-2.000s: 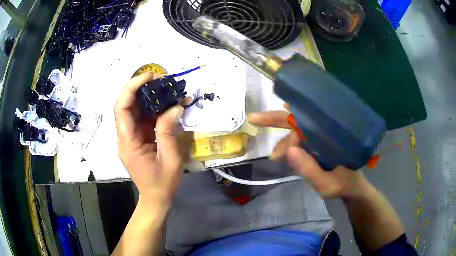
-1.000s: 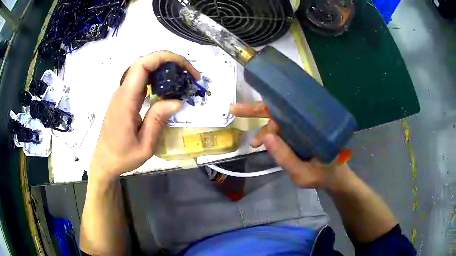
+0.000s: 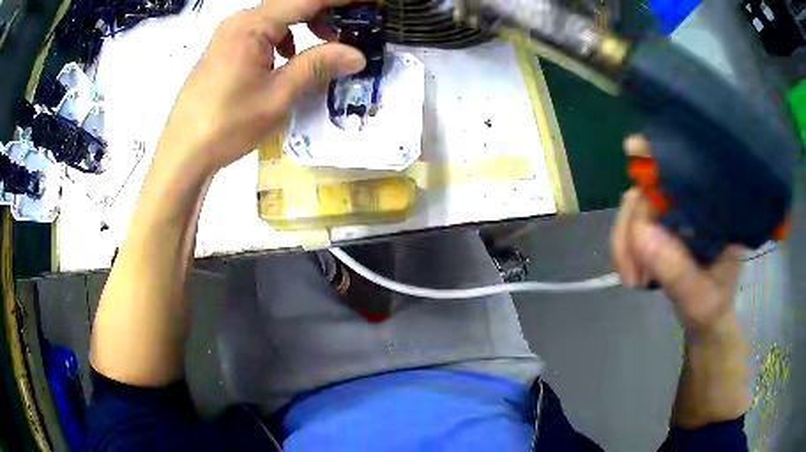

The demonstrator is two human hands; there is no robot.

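Observation:
My left hand point(image 3: 256, 79) holds a black module point(image 3: 361, 40) between thumb and fingers at the upper edge of the white square plate point(image 3: 376, 141). Dark leads run from the module down to the centre of the plate. The plate lies over the yellow-amber fixture point(image 3: 340, 201), whose front part shows. My right hand point(image 3: 676, 256) grips the blurred dark blue-grey soldering gun point(image 3: 716, 146) at the right, its orange trigger near my fingers. The gun's metal barrel point(image 3: 552, 31) points up and left, away from the plate. The barrel's tip is hard to make out.
White plates with black modules point(image 3: 66, 141) stand at the left. A tangled black heap point(image 3: 88, 22) is at the upper left. The black fan grille point(image 3: 433, 22) is behind the plate. A white cable point(image 3: 442, 290) hangs below the edge of the white board point(image 3: 477, 132).
My left hand has moved the module up to the plate's far side, with its leads at the plate's centre. My right hand has carried the gun to the right. The view has shifted.

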